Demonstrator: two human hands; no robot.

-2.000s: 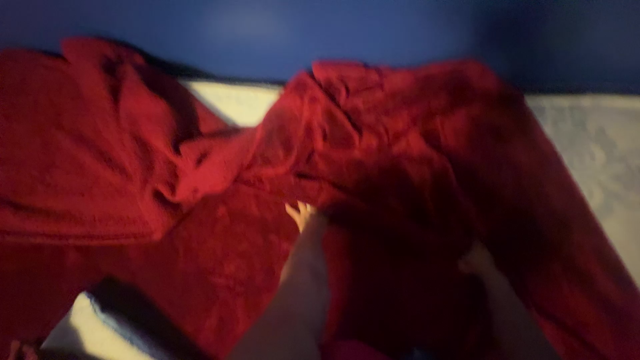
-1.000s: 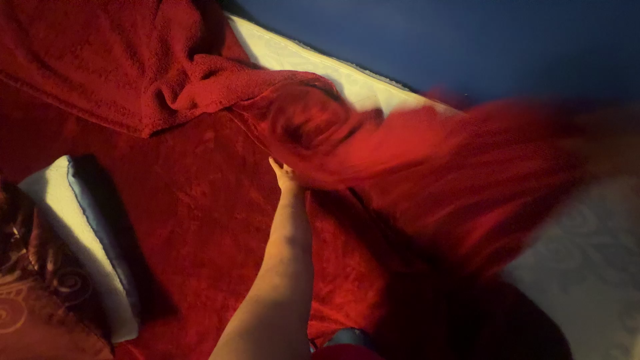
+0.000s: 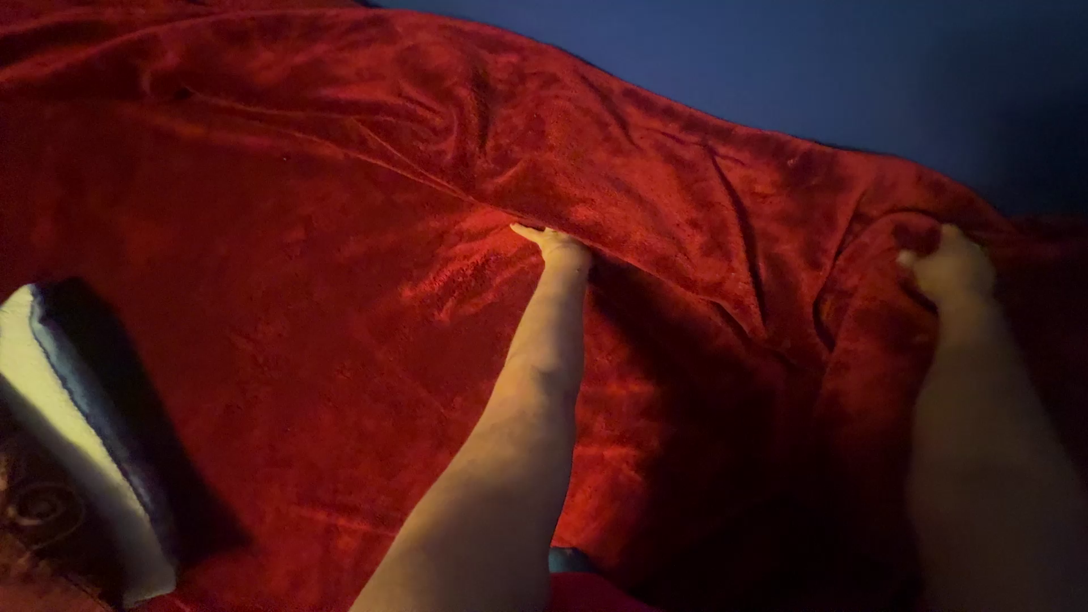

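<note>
A red plush blanket spreads over most of the view, with a raised, creased fold crossing it toward the right. My left hand presses near the middle at the edge of that fold; part of it is hidden under the cloth, so whether it grips is unclear. At the right, my right hand is closed on a bunched part of the blanket, near its far edge.
Along the far side stands a blue surface, beyond the blanket's edge. At the lower left lies a white and blue padded item, beside a dark, patterned fabric.
The red blanket now covers the pale mattress strip that showed along the blue surface. The bunched fleecy part at the left has been spread out. My right hand has come back into clear view, holding cloth.
</note>
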